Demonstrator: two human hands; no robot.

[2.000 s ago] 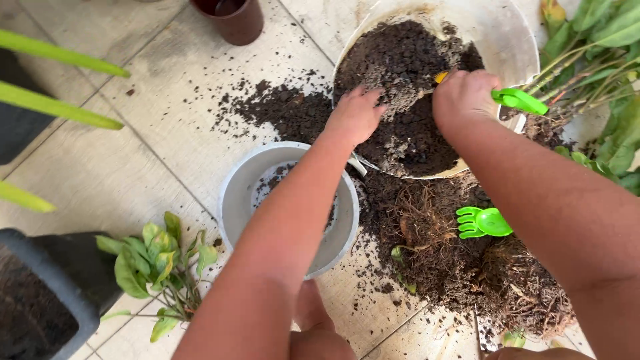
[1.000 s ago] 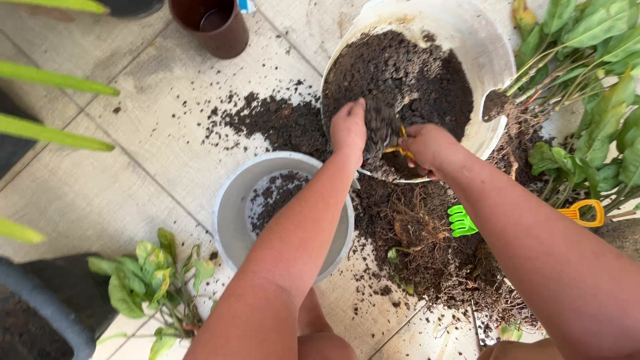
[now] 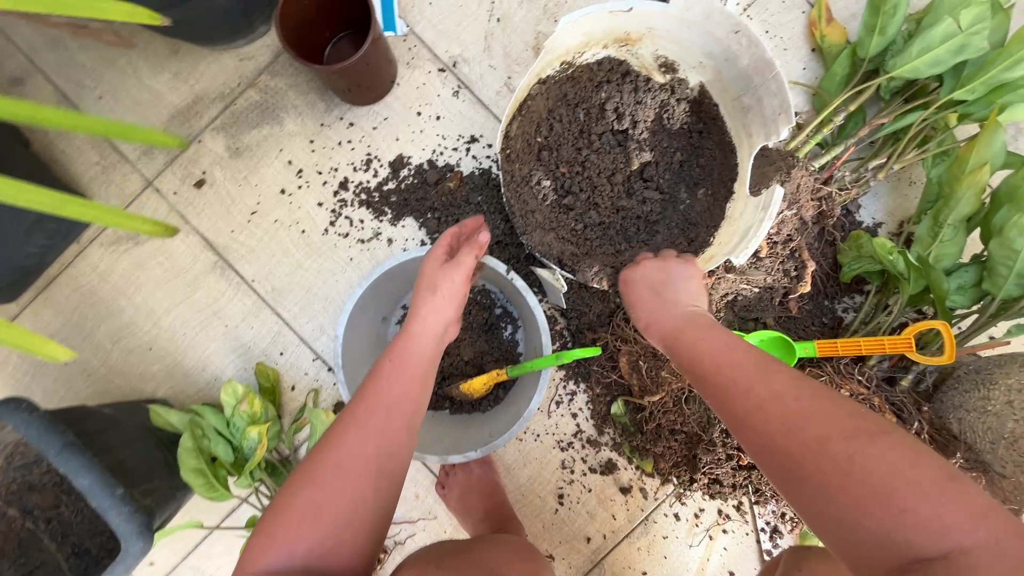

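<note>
Over the left rim of the grey plastic basin (image 3: 356, 320), my left hand (image 3: 452, 276) is empty with its fingers spread. Dark soil (image 3: 480, 344) covers part of the basin's bottom. A toy shovel with a yellow blade and green handle (image 3: 552, 362) lies in it, its handle across the right rim. My right hand (image 3: 664, 292) is closed at the lower rim of the broken white tub (image 3: 760, 96), which holds much soil (image 3: 616, 168); whether anything is inside the fist cannot be seen. Below my right forearm lies a green toy rake with an orange handle (image 3: 864, 346).
Spilled soil (image 3: 448, 192) and a root mass (image 3: 688, 424) lie on the tiles. Uprooted leafy plants (image 3: 944, 160) are at the right. A brown pot (image 3: 360, 72) stands at the top, a black planter (image 3: 96, 480) at lower left, beside a small leafy plant (image 3: 216, 448).
Both hands have come away from the soil in the white tub. The yellow-bladed shovel, in my right hand one second ago, now lies in the basin. More soil is in the basin.
</note>
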